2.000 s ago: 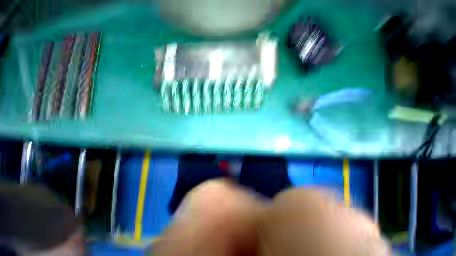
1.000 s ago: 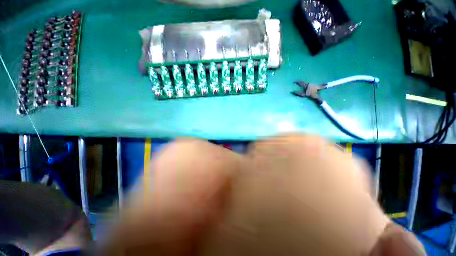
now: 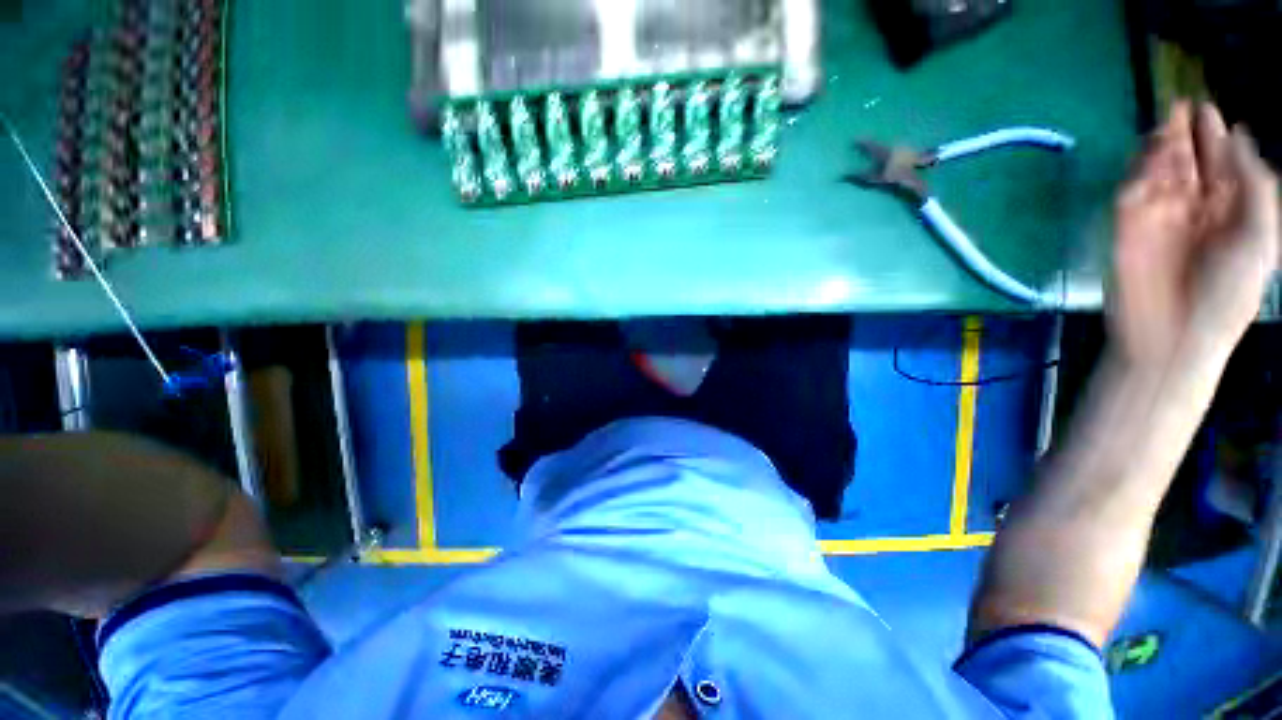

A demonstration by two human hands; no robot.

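My right hand [image 3: 1195,204] is bare and blurred at the right side, fingers pointing up beside the dark iron stand [image 3: 1181,71]; whether it holds anything is hidden. My left hand is out of the picture; only the bent left arm shows at the left edge. A green PCB panel [image 3: 614,141] of several small boards lies against the grey metal support block [image 3: 555,42] at the top centre. Diagonal cutters [image 3: 900,172] with light-blue handles lie right of the panel, jaws pointing left, handles spread.
Strips of waiting PCB panels [image 3: 141,134] lie at the far left. A thin whitish strand [image 3: 87,253] runs down to a blue clip-like thing [image 3: 197,376] below the mat's edge. The black dross tray [image 3: 935,26] is cut off at the top. Metal bench legs [image 3: 345,436] stand below.
The large blurred skin-coloured shapes close to the camera are gone. My right hand now shows at the stand. The view has shifted, so the bench things sit higher and my blue shirt shows.
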